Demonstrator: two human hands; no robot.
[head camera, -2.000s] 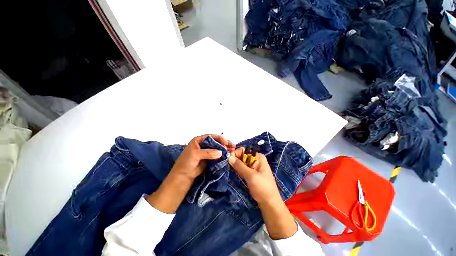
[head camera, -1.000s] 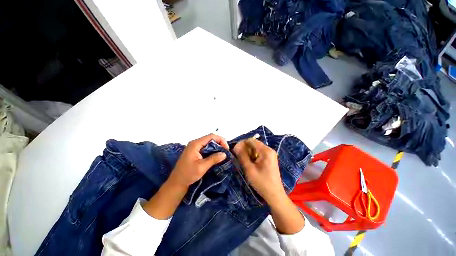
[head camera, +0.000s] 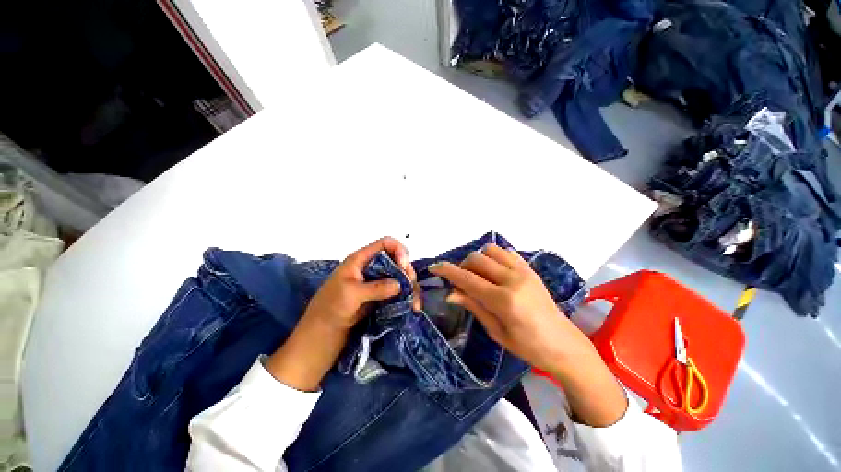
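Observation:
Dark blue jeans (head camera: 230, 355) lie across the near half of the white table. My left hand (head camera: 355, 290) pinches the waistband (head camera: 387, 272) near a belt loop and holds it raised. My right hand (head camera: 498, 300) is just right of it, over the opened waist, with thumb and forefinger near the waistband edge and the other fingers curled. Whether it holds the snips or a thread is hidden. A pale strip of cloth (head camera: 367, 358) hangs at the waist below my left hand.
Scissors (head camera: 682, 364) with orange-red and yellow rings lie on the red stool (head camera: 645, 323) at right. Heaped dark denim garments (head camera: 738, 203) lie on the floor beyond the table (head camera: 304, 166). Beige cloth (head camera: 28, 277) is at the left edge. Small dark specks are on the table.
My right hand has shifted right and turned, and the yellow snips seen in it earlier no longer show. The waist now gapes wider between the hands. My left hand still pinches the waistband.

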